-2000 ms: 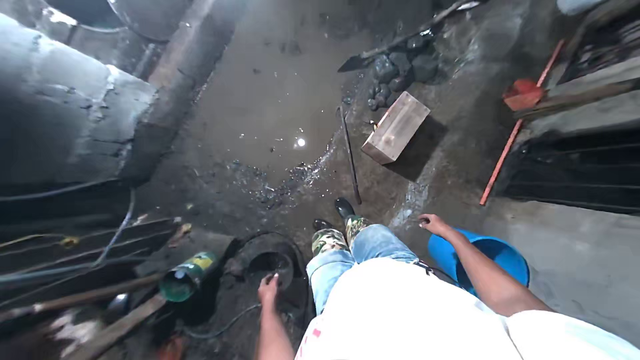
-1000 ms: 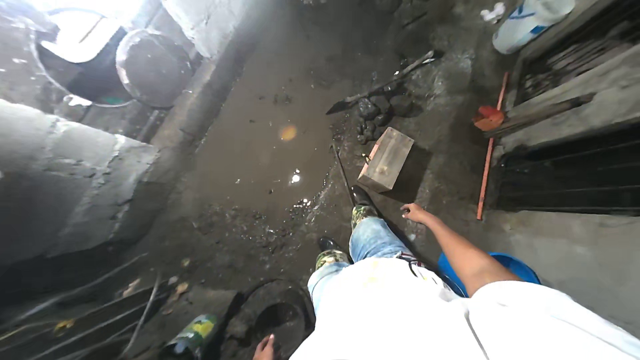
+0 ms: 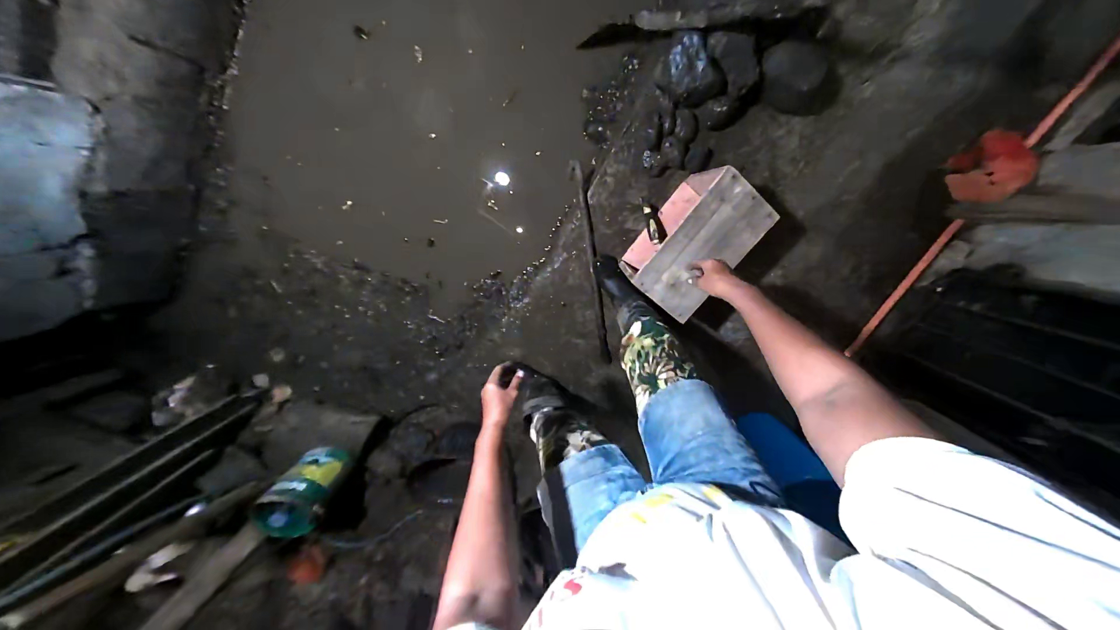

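My left hand (image 3: 500, 395) is low beside my left boot, fingers loosely curled and apart, with nothing seen in it. My right hand (image 3: 713, 277) is over the near end of a wooden box (image 3: 713, 236); its fingers are partly curled, and whether they touch the wood cannot be told. The box rests tilted on the wet ground, one side reddish, and a small dark bottle-like object (image 3: 653, 225) lies against that side. A thin dark bar (image 3: 591, 262) lies on the ground left of the box, near the toe of my right boot (image 3: 617, 276).
Murky water (image 3: 394, 131) covers the ground ahead. Dark rounded stones (image 3: 691, 74) lie beyond the box. An orange-red pole (image 3: 906, 284) and a red object (image 3: 993, 166) are at right. A green plastic container (image 3: 302, 492) lies lower left, and a blue bucket (image 3: 787, 459) stands behind my right leg.
My right hand has moved forward from near the blue bucket to the wooden box. My right foot has stepped forward beside the box. My left hand has come forward into fuller view.
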